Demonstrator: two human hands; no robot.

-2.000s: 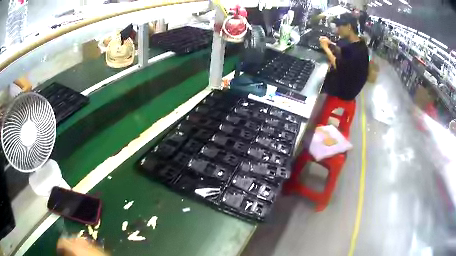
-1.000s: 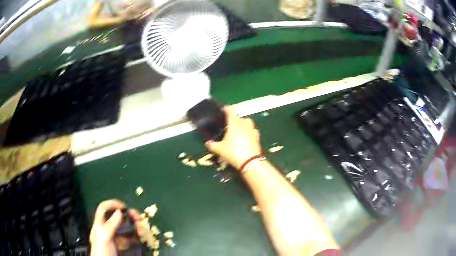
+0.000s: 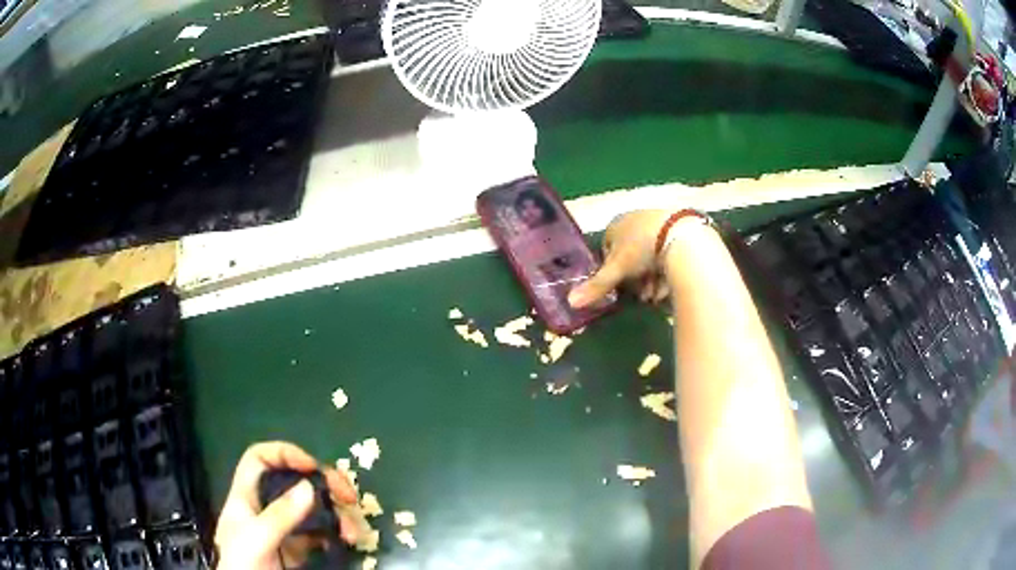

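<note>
A smartphone (image 3: 540, 251) in a red or pink case lies against the white ledge, its screen lit with a picture. My right hand (image 3: 638, 258) is at its lower right, the thumb on the lower part of the screen; the other fingers are bent and hold nothing visible. My left hand (image 3: 273, 507), at the bottom left, is closed around a small black part (image 3: 301, 501), mostly hidden by the fingers. Cream paper scraps (image 3: 514, 332) lie on the green bench top (image 3: 446, 412) below the phone and beside my left hand.
A black blister tray (image 3: 89, 445) is at the left and another (image 3: 891, 323) at the right. A flat black tray (image 3: 184, 145) lies beyond the white ledge (image 3: 323, 273). A white desk fan (image 3: 490, 50) is behind the phone. A tan sheet (image 3: 89, 278) lies at the left.
The view has swung left and down from the aisle. The phone, dark and tilted up by my right hand a second ago, now lies lower with its screen lit. My left hand still holds the black part.
</note>
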